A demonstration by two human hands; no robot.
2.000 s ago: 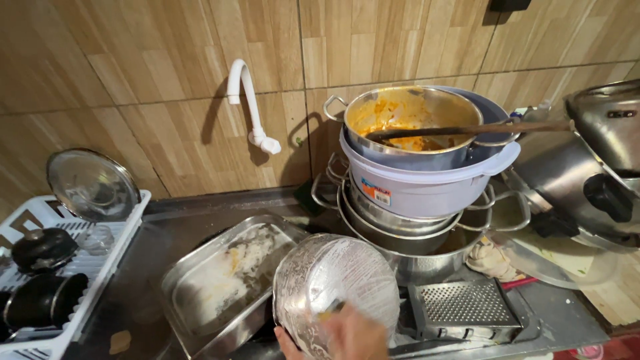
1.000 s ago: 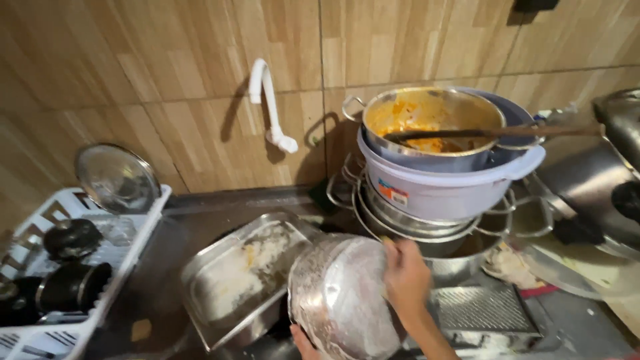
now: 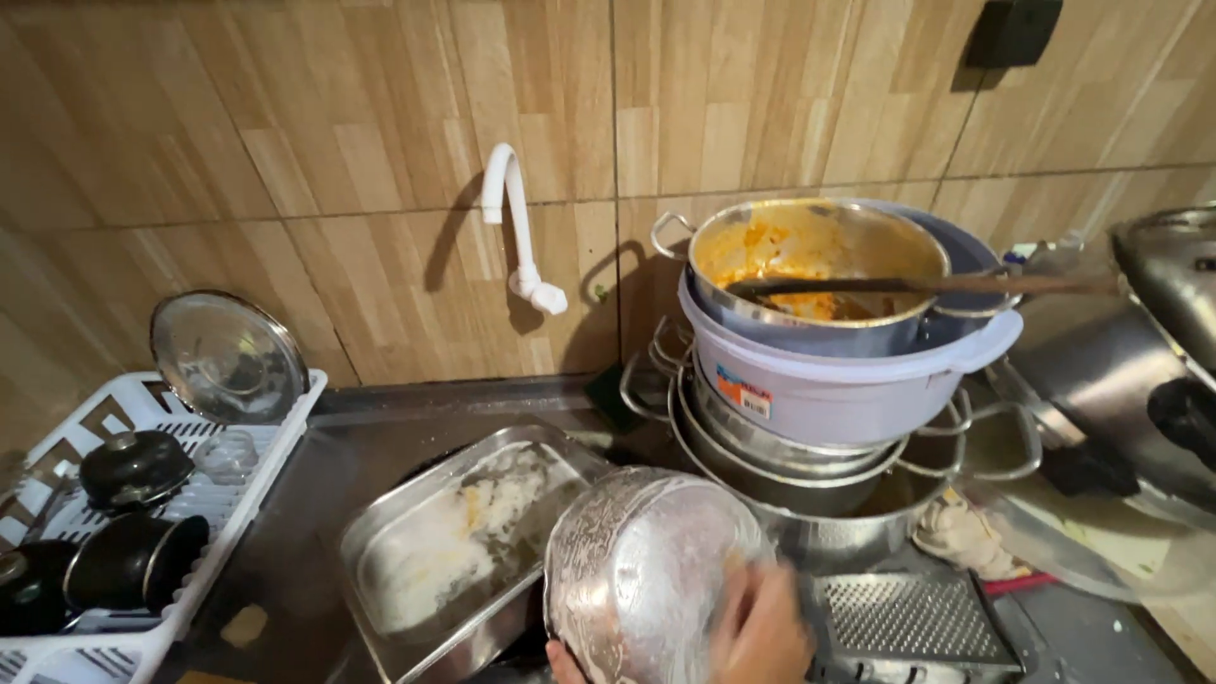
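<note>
A soapy metal pot (image 3: 655,570) is tilted with its outer base facing up, over the sink area at the lower middle. My left hand (image 3: 564,665) grips its lower left rim; only some fingers show. Blurred by motion, my right hand (image 3: 765,622) presses on the pot's base at the right; a small yellowish thing, perhaps a sponge, shows faintly at its fingertips. Left of the pot lies a rectangular metal baking pan (image 3: 427,551) holding whitish suds and food bits. A metal box grater (image 3: 912,617) is just right of my right hand.
A white faucet (image 3: 518,228) juts from the tiled wall. Stacked pots with a lilac plastic basin (image 3: 826,389) and a dirty pot (image 3: 817,256) holding a wooden-handled spoon (image 3: 1007,285) rise behind. A white dish rack (image 3: 237,513) stands left; a large steel pot (image 3: 1092,380) leans right.
My right hand has moved from the pot's right side, where it was a second ago, back onto its base. My left hand keeps its hold on the rim.
</note>
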